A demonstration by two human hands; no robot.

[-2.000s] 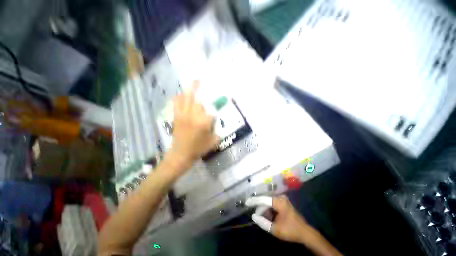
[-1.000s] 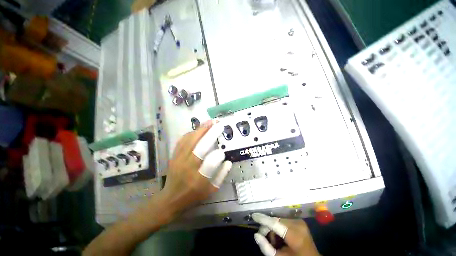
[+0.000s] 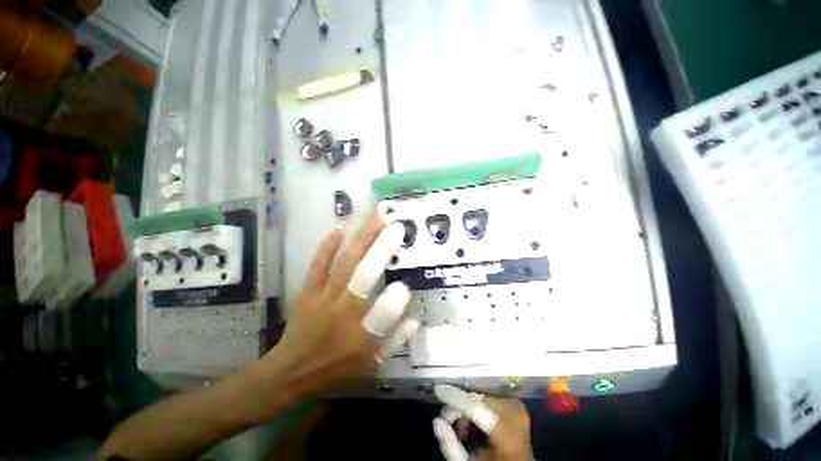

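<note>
The right-hand loading fixture [image 3: 504, 225] is a white block with a black lettered strip and a green clamp bar [image 3: 459, 175] along its far edge. Shiny dark metal housings [image 3: 438, 229] sit in it. My left hand [image 3: 338, 311], with white finger cots, lies at its left end. A fingertip is on or beside the leftmost visible housing; whether it grips anything is hidden. My right hand [image 3: 486, 425], also with finger cots, is at the front panel by the buttons, partly cut off by the lower edge, fingers curled. What it holds, if anything, cannot be seen.
A second fixture [image 3: 189, 256] with several housings stands at left. Loose housings [image 3: 324, 144] and a pale yellow strip [image 3: 331, 85] lie on the centre bed. A red emergency stop [image 3: 563, 396] is on the front panel. A white parts tray [image 3: 765, 225] is at right.
The view has steadied and shifted slightly. My left hand stays at the fixture's left end, its fingertip now over the leftmost visible housing. My right hand stays by the buttons.
</note>
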